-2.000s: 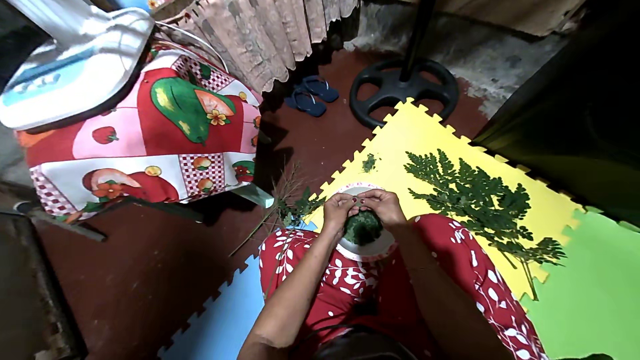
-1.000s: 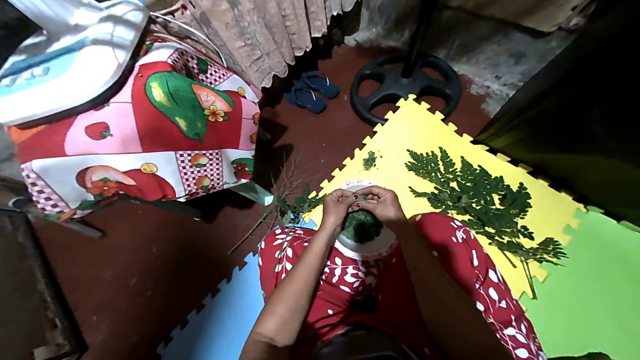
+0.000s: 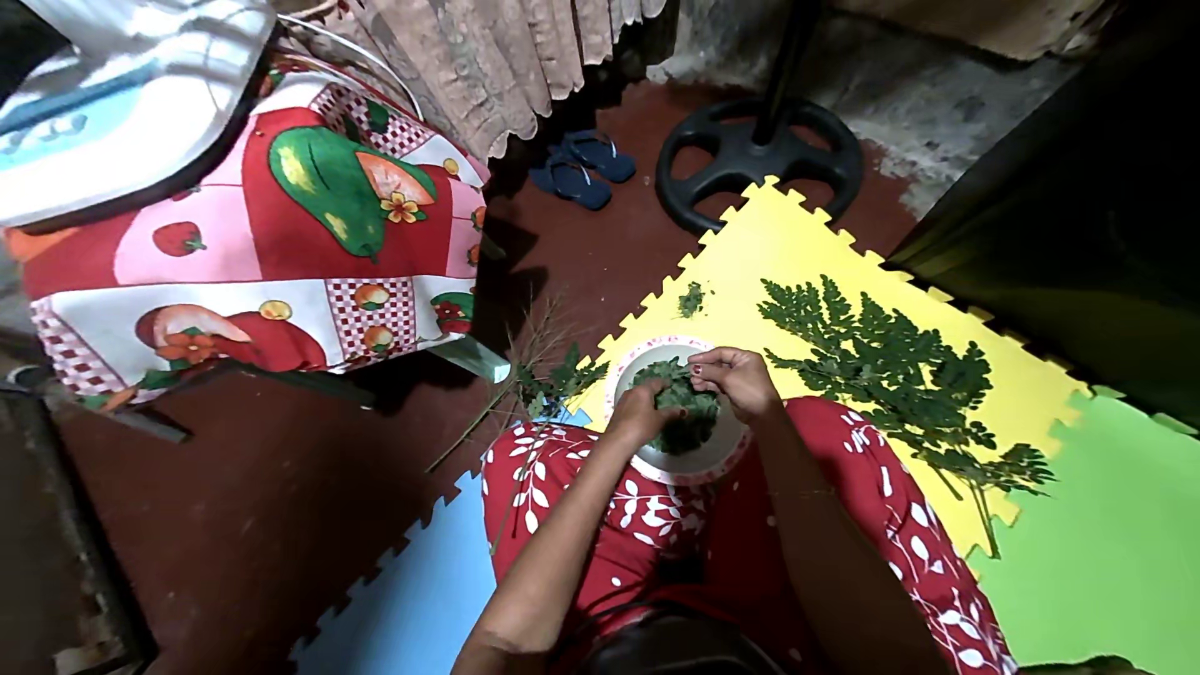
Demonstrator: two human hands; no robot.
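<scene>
A white bowl with a pink-patterned rim (image 3: 722, 466) rests at my lap and holds a heap of small green leaves (image 3: 689, 427). Over the left side of the bowl, my left hand (image 3: 645, 411) touches the leaves; whether it grips any is unclear. My right hand (image 3: 736, 379) is above the right rim, thumb and fingertips pinched together, and what lies between them is too small to tell. Leafy green branches (image 3: 881, 366) lie on the yellow foam mat to the right. Stripped-looking stems and a few leaves (image 3: 562, 380) lie left of the bowl.
Yellow (image 3: 750, 258), green (image 3: 1125, 525) and blue (image 3: 412, 581) foam mats interlock around me. A few leaf bits (image 3: 692, 300) lie beyond the bowl. Farther off are blue flip-flops (image 3: 581, 169) and a black round stand base (image 3: 759, 159). A fruit-print cloth (image 3: 309, 225) covers a support at left, beneath a white appliance (image 3: 122, 112).
My hands, close together over the bowl's far side before, have moved apart. The left one has come down to the leaves, and more of the heap shows between them.
</scene>
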